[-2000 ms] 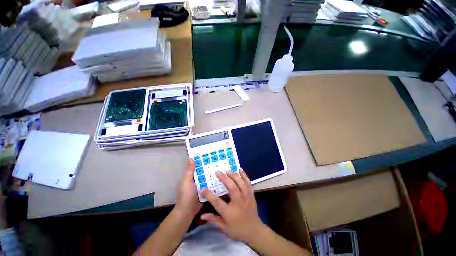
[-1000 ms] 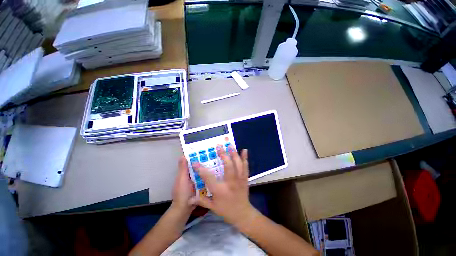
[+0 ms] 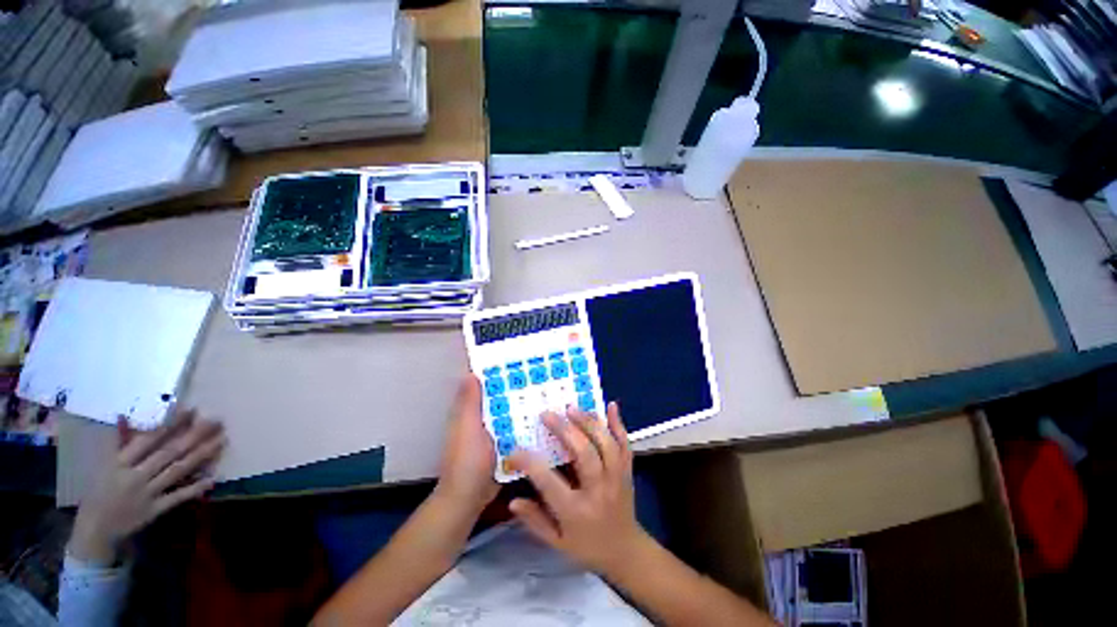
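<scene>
A white calculator with writing tablet (image 3: 653, 355) lies tilted at the bench's front edge, its dark pad on the right and blue, white and orange keys on the left. Its display (image 3: 526, 322) shows a row of dark digits. My left hand (image 3: 466, 447) holds the calculator's left edge, thumb along the side; its other fingers are hidden. My right hand (image 3: 586, 490) is over the lower keys with fingers spread, fingertips on or just above them; it grips nothing. A stylus (image 3: 561, 236) and a short white strip (image 3: 611, 197) lie behind the calculator.
Stacked open housings with circuit boards (image 3: 355, 298) stand behind left. White housings (image 3: 294, 61) are piled farther back. A white cover (image 3: 114, 347) lies left, another person's hand (image 3: 153, 472) at its edge. Squeeze bottle (image 3: 723, 150), cardboard sheet (image 3: 888, 276) and open carton (image 3: 864, 484) are right.
The display, blank before, now shows digits. My right hand has moved down over the lower keys. Another person's hand has come in at the left. The camera view has shifted slightly.
</scene>
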